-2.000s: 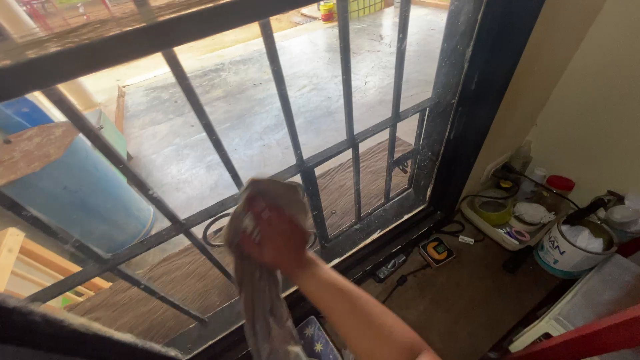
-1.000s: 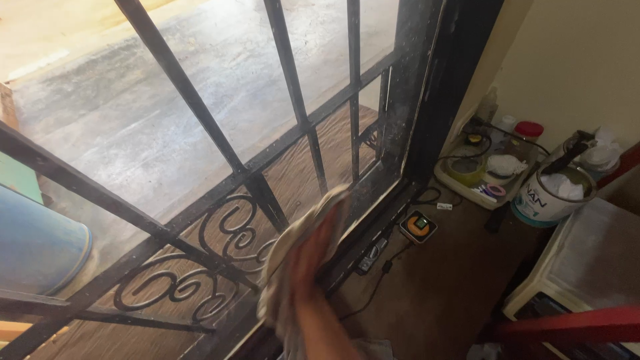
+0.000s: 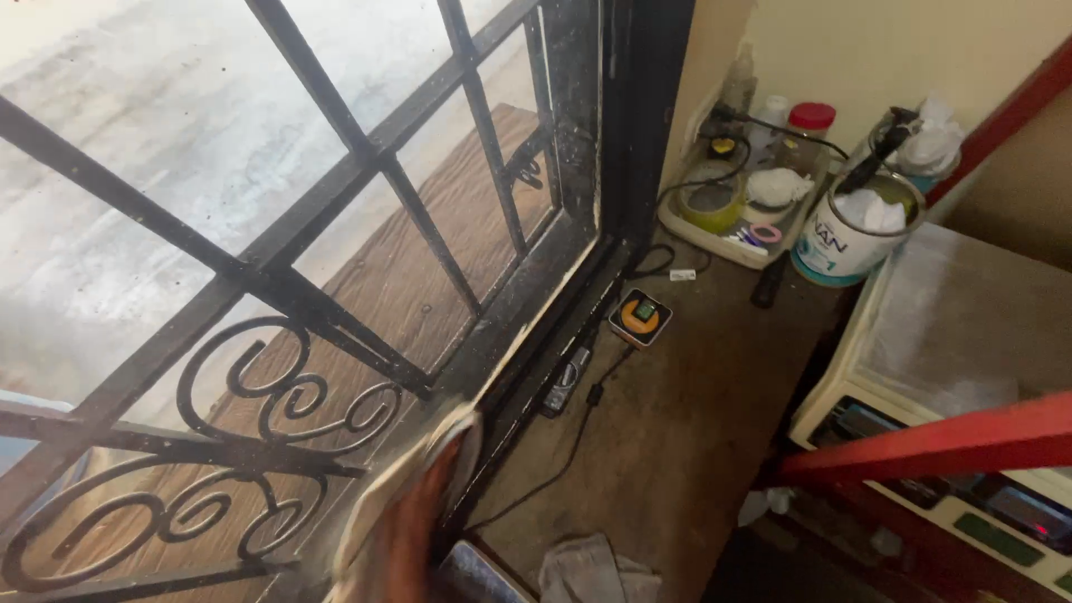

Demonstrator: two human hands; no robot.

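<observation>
One hand, blurred, shows at the bottom centre; which hand it is I take as my right hand point(image 3: 414, 511) from the arm's earlier course. It presses a pale cloth point(image 3: 368, 519) against the lower frame of a glazed window point(image 3: 519, 276). Black metal bars point(image 3: 310, 205) and curled scrollwork point(image 3: 289, 402) lie just left of the cloth. The fingers are partly hidden by the cloth and blur. My left hand is out of view.
Right of the window, a brown surface point(image 3: 670, 435) holds a small square device point(image 3: 641, 318) with a cable, a folded cloth point(image 3: 595, 574), a tray of small items point(image 3: 749, 251) and a tin point(image 3: 837, 243). A weighing scale point(image 3: 955, 310) and red bar point(image 3: 921, 444) stand at right.
My right hand and the cloth have moved from over the bars down to the window's lower frame. The view has shifted toward the right, and a folded cloth now shows on the surface.
</observation>
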